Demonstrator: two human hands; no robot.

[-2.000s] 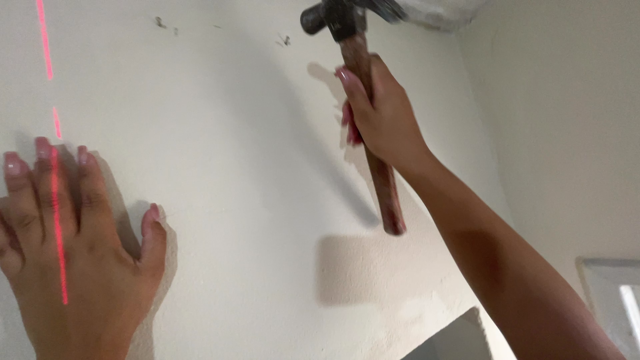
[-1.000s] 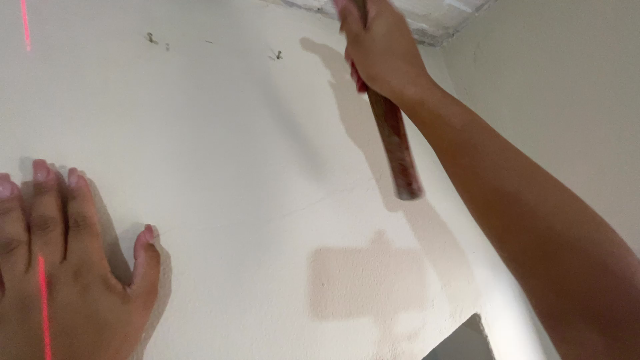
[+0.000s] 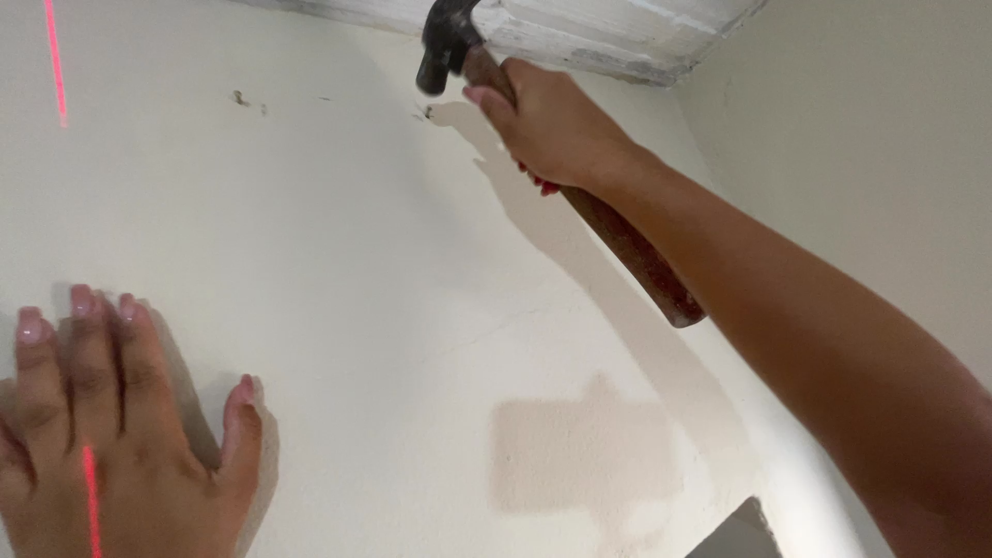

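Observation:
My right hand (image 3: pixel 554 128) grips the wooden handle of a claw hammer (image 3: pixel 632 256) near its dark metal head, at the upper right. The head is tilted, its striking face pointing down, just above a small chipped hole (image 3: pixel 428 113) in the pale wall (image 3: pixel 325 232). A gap between the head and the wall cannot be judged. At lower left my left hand (image 3: pixel 128 434) lies palm against the wall with the thumb spread, holding nothing. A red laser line (image 3: pixel 56 62) runs down the wall at the left and across the back of that hand.
Another chipped hole (image 3: pixel 239 98) marks the wall further left. Above is a rough white ceiling (image 3: pixel 573 31), meeting a side wall (image 3: pixel 845 132) at the right. A grey angular object (image 3: pixel 740 531) stands at the bottom right. Shadows of the arm and hammer fall on the wall.
The hammer head, out of frame one second ago, is in view again beside the right chipped hole. The handle has tilted further. My left hand stays flat on the wall.

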